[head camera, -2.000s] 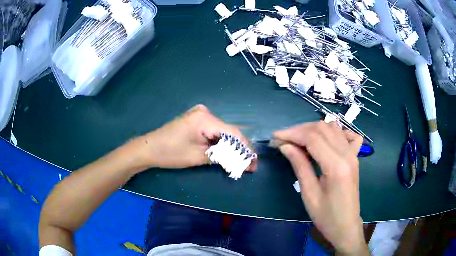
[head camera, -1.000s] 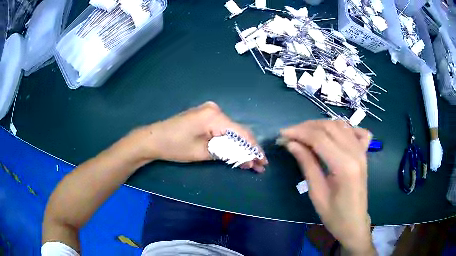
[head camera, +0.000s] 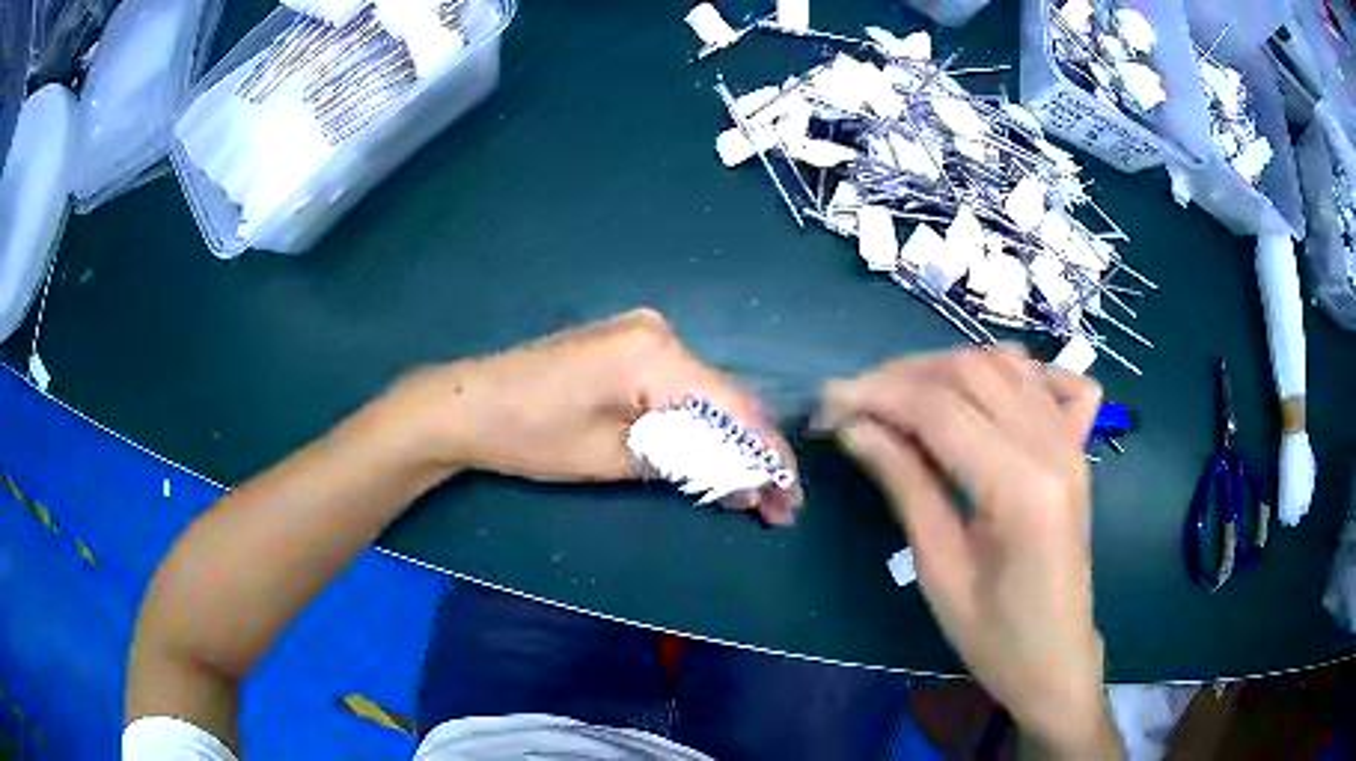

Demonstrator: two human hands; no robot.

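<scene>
My left hand point(head camera: 580, 402) is closed around a fanned bundle of tagged pins. The bundle's white tags point(head camera: 692, 454) lie side by side below the thumb, with small round dark ends in a row along them. The pins' far ends are blurred. My right hand point(head camera: 974, 476) is just right of the bundle and pinches a blue-handled fine-tipped tool point(head camera: 1111, 422). The handle's blue end shows behind the hand; the tan collar is between the fingertips. The thin tip is blurred and points toward my left hand; contact cannot be told. Tagged pins point(head camera: 952, 179) lie in a tangled heap beyond.
A clear box of aligned pins point(head camera: 402, 134) stands at the upper left beside clear lids point(head camera: 33, 208). Open bins point(head camera: 1101, 127) stand at the upper right. Blue-handled pliers point(head camera: 1224, 513) and a long white wrapped bundle point(head camera: 1283, 342) lie at the right. A small white tag point(head camera: 903, 565) lies near my right hand.
The whole view has shifted a little, moving the heap and bins rightward in the picture. Both hands keep their grips; the bundle is tilted slightly differently than two seconds ago.
</scene>
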